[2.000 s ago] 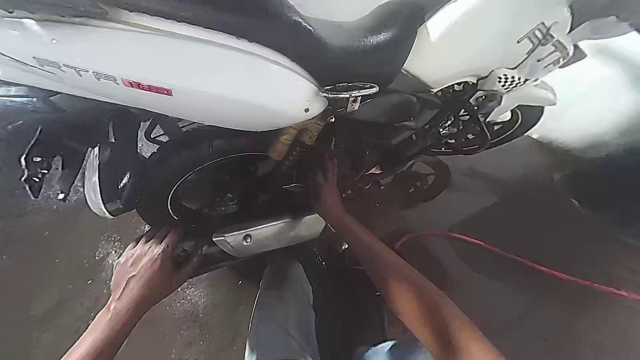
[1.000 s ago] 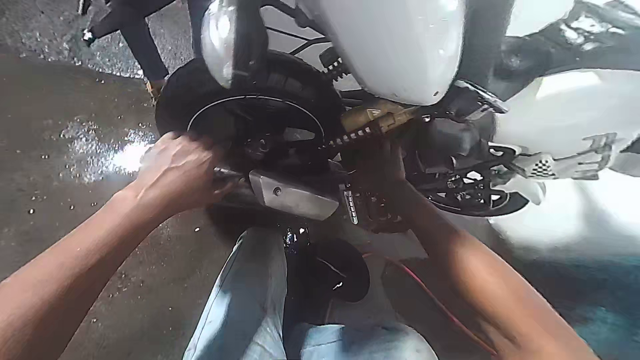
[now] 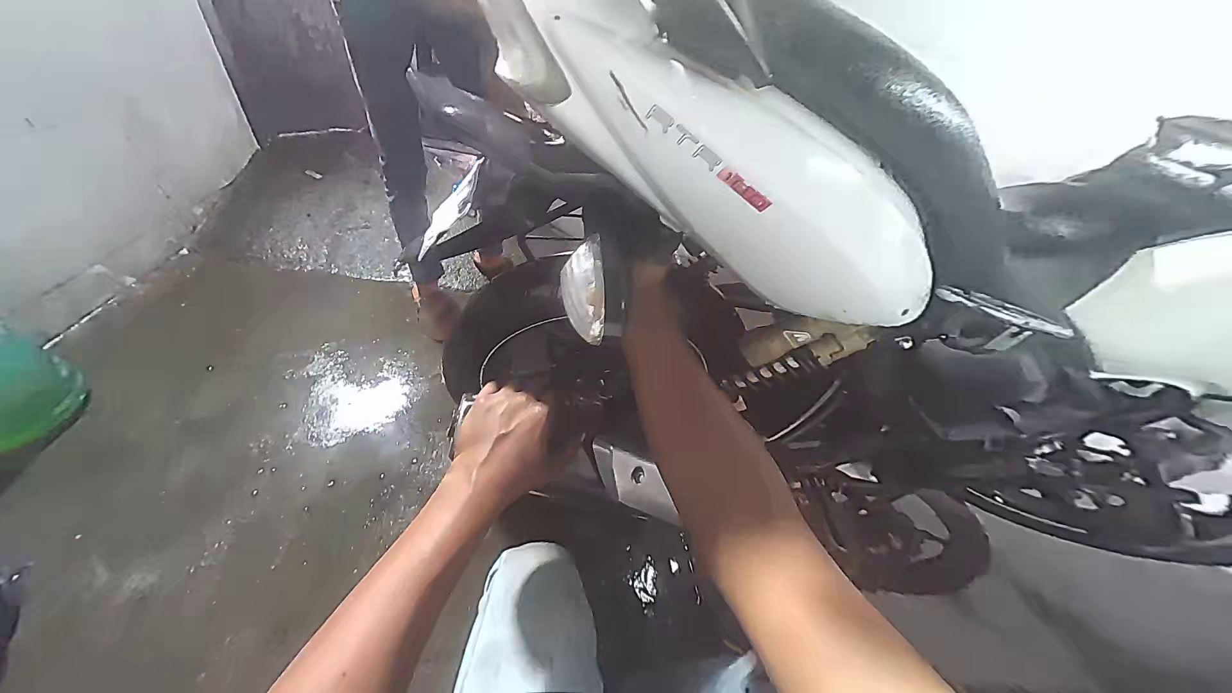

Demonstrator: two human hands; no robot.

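A white motorcycle's side panel (image 3: 770, 192) slants across the upper middle, over the rear wheel's black tyre (image 3: 481, 318). My left hand (image 3: 505, 433) lies with curled fingers at the end of the exhaust silencer, beside the wheel; its grip and anything inside it are hidden. The silencer's metal heat shield (image 3: 640, 481) shows between my forearms. My right hand (image 3: 653, 274) reaches in among dark parts above the wheel, just right of a turn signal lens (image 3: 583, 291), and its fingers are hidden. A gold shock absorber (image 3: 808, 342) with a coil spring is to its right.
Another person's legs (image 3: 385, 125) stand behind the motorcycle's tail, with feet near the tyre. A green container (image 3: 38, 395) is at the left edge. The floor (image 3: 241, 539) is wet and shiny. A second white vehicle's body panel (image 3: 1155, 308) is at the right.
My right hand has moved from beside the shock absorber to above the rear wheel, near the turn signal. My left hand remains by the silencer's end. The view has turned noticeably.
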